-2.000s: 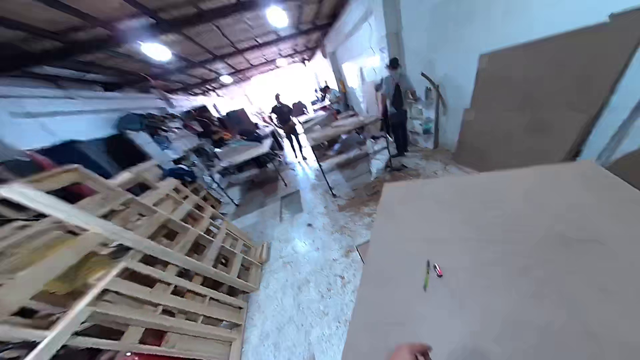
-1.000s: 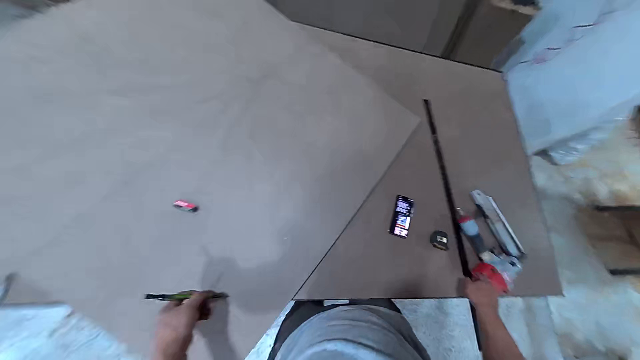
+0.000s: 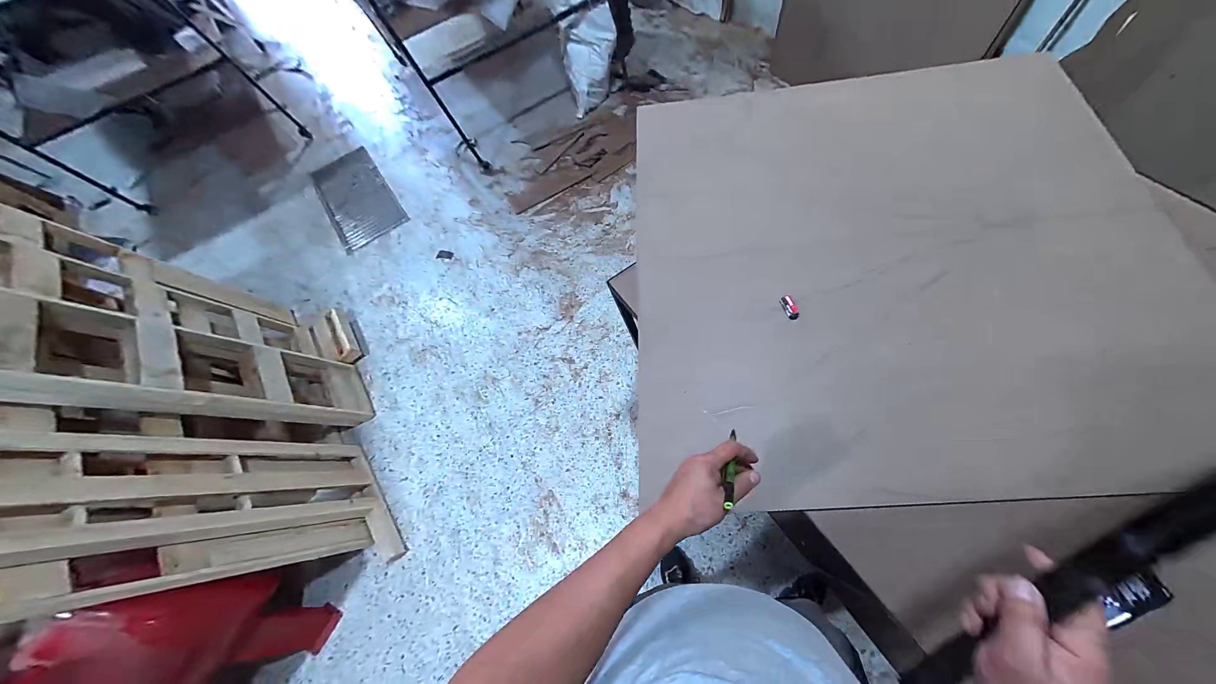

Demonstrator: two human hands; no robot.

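My left hand holds a green and black pen above the near left part of a large brown board. The pen's dark tip points away from me, close to a thin pale line on the board. A small red and black object lies farther up the board. At the lower right my right hand, blurred, is closed around a long black straight bar. The bar slants up to the right and partly covers a phone on the lower board.
Slatted wooden frames stand at the left above a red object. Sawdust and scraps cover parts of the speckled floor. A metal grate, metal-legged tables and a white sack are farther back.
The view has swung left. My right hand, earlier at the bar's near end beside a red power tool, now has the bar lifted and slanted. The pen in my left hand now points away from me.
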